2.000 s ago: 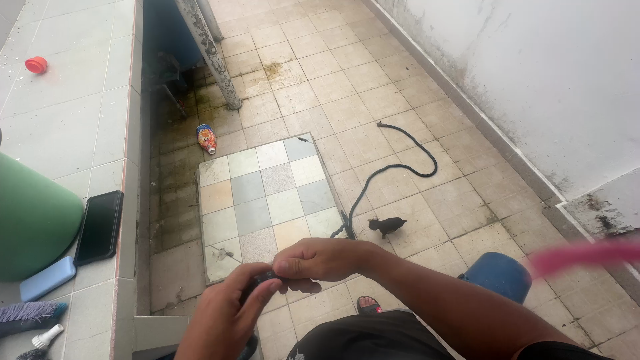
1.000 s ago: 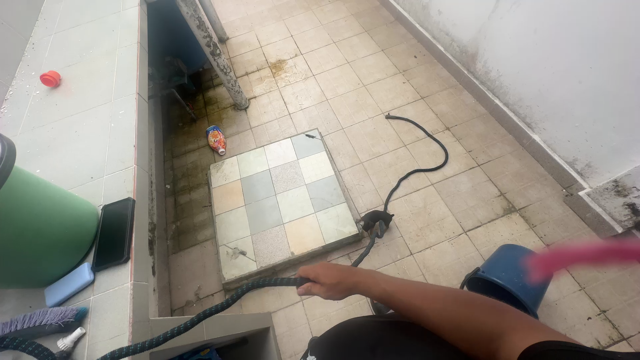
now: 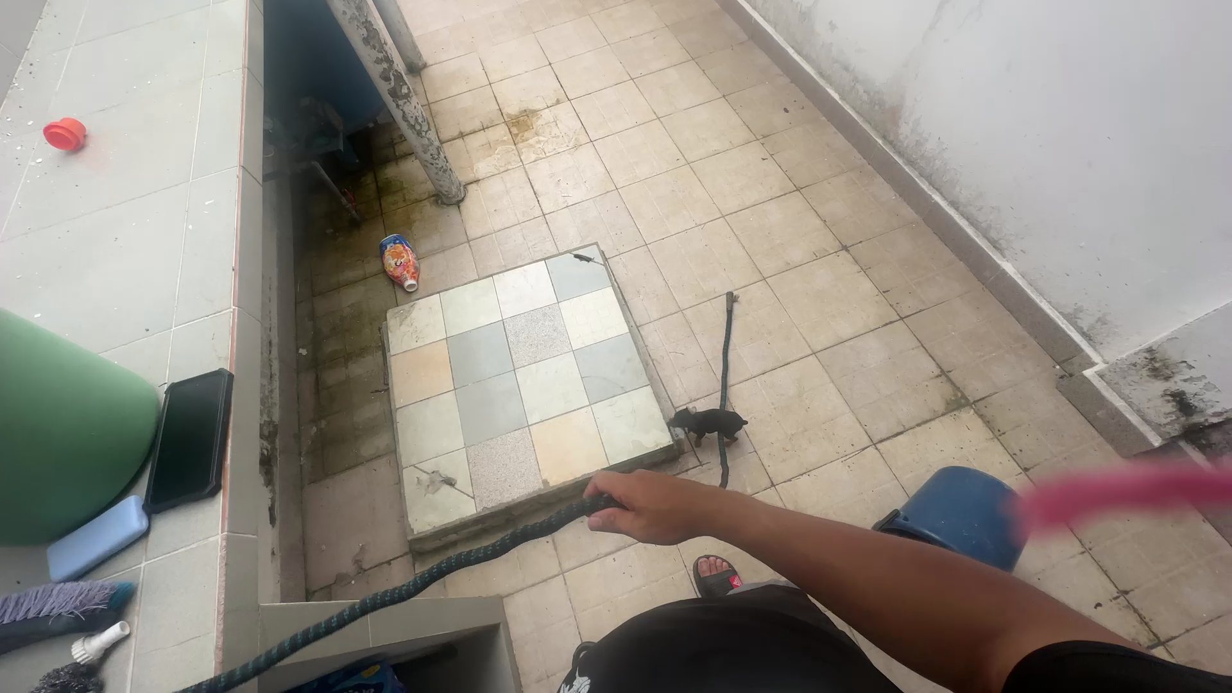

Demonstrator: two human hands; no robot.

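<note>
My right hand (image 3: 647, 507) is closed around a dark green braided hose (image 3: 462, 561) in front of the raised tiled slab. From that hand the hose runs down to the lower left edge of the view. Another stretch of it lies on the floor beyond my forearm, ending at a tip (image 3: 730, 300). A small black puppy (image 3: 710, 423) stands over this stretch, beside the slab's right corner. My left hand is out of view.
A tiled slab (image 3: 520, 361) rises from the floor ahead. A detergent bottle (image 3: 398, 263) lies behind it. A blue bucket (image 3: 953, 518) is at the right. The counter (image 3: 192, 279) holds a green container (image 3: 67, 433), a phone (image 3: 190, 438) and brushes (image 3: 58, 604).
The far part of the hose has drawn nearer and straightened from its curve. My left hand, seen beside the right two seconds ago, has left the view. The puppy has shifted along the hose.
</note>
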